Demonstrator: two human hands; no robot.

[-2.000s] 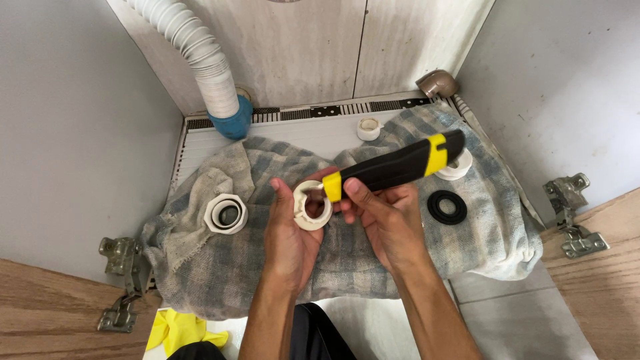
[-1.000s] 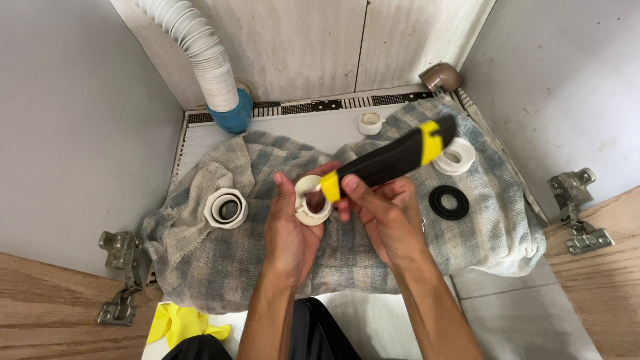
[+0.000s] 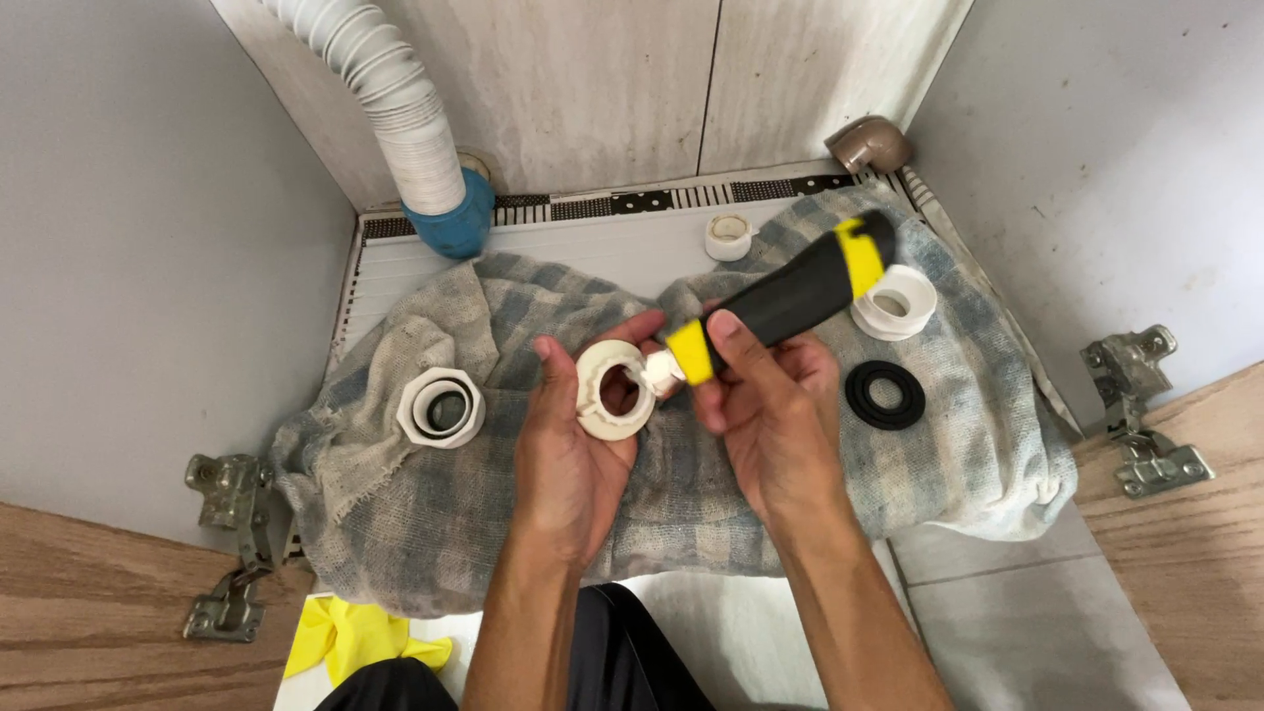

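Observation:
Above the middle of a checked cloth [image 3: 434,533], my left hand [image 3: 578,444] holds a cream plastic ring fitting [image 3: 597,420]. My right hand [image 3: 775,415] grips a black-and-yellow handled tool [image 3: 790,296]. Its short, pale working end meets the ring's right edge; its exact kind cannot be told. A white hexagonal plastic nut [image 3: 405,415] lies on the cloth to the left. On the right are a black rubber washer [image 3: 859,395] and a white plastic threaded fitting [image 3: 918,314]. A small white plastic ring [image 3: 729,245] stands behind my hands.
A white corrugated drain hose [image 3: 395,99] enters a blue fitting [image 3: 454,222] at the back left. A brown pipe elbow [image 3: 874,143] lies at the back right. Metal hinges [image 3: 227,494] [image 3: 1131,365] flank the cabinet opening. A yellow cloth [image 3: 360,637] lies at the lower left.
The tool's end has come out of the ring's opening to its right edge, and the handle has shifted slightly. Both hands keep their holds.

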